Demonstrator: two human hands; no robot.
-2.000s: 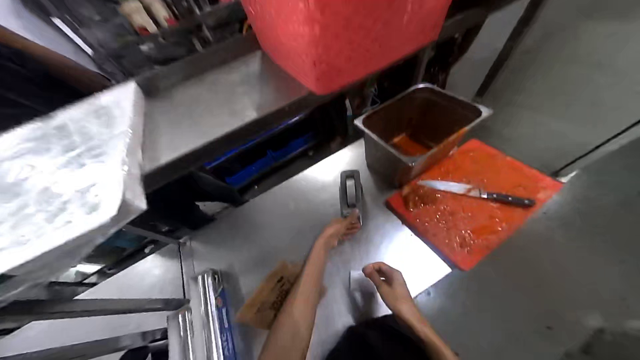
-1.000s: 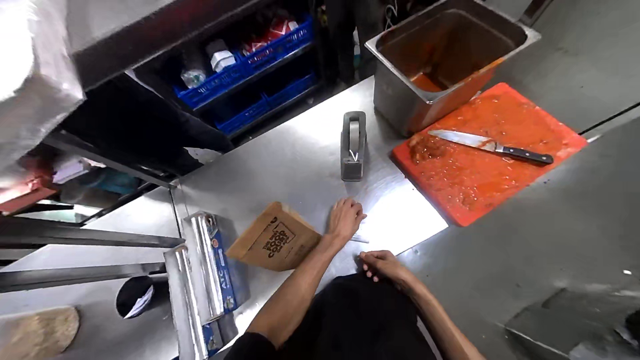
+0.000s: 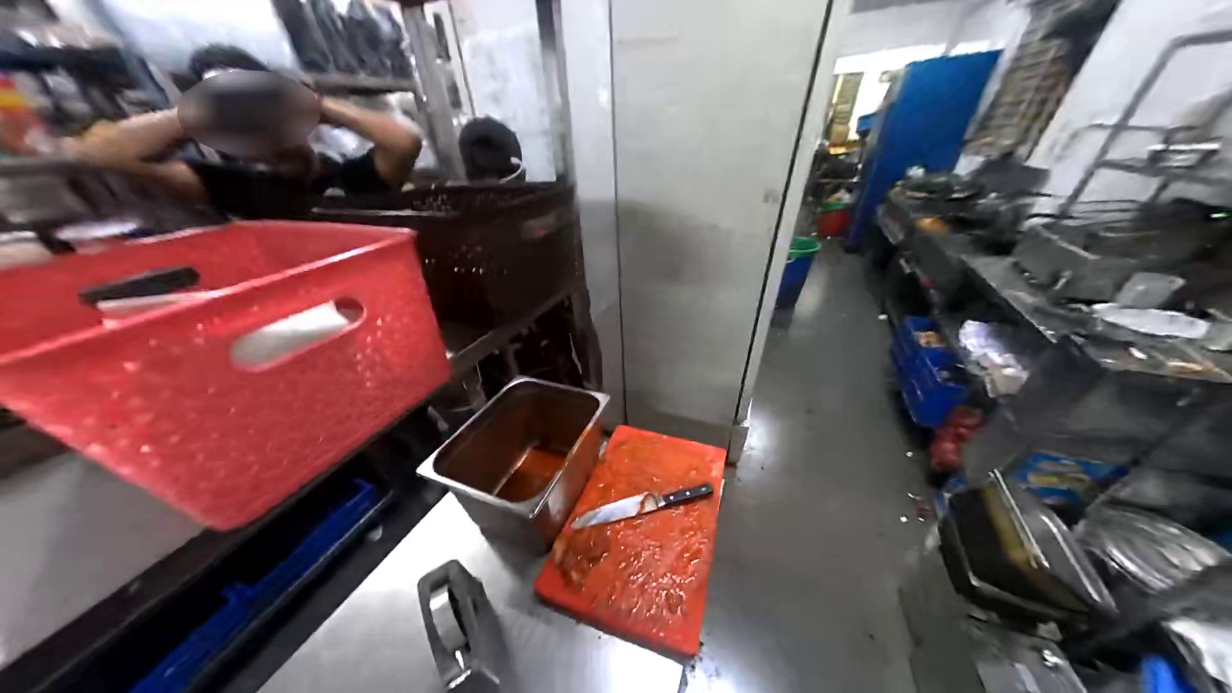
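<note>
Neither my left hand nor my right hand shows in the view now. At the bottom, a grey tape dispenser [image 3: 460,626] stands on the steel table [image 3: 356,616]. Beyond it a deep steel pan [image 3: 520,452] holds a little reddish-brown liquid or residue. Right beside the pan lies a red cutting board [image 3: 654,558], wet and covered with bits of food. A kitchen knife [image 3: 640,504] with a black handle rests across the board, its blade pointing left.
A large red plastic basket [image 3: 318,414] stands on the shelf at left, with a blue crate [image 3: 260,597] below. Behind it a person [image 3: 279,144] has both arms raised. A pale panel [image 3: 707,212] rises behind the board; cluttered counters [image 3: 1039,298] line the aisle at right.
The view has swung up and away from the tabletop, so both hands and the brown paper bag seen earlier are out of frame. Pan, board and knife keep their arrangement.
</note>
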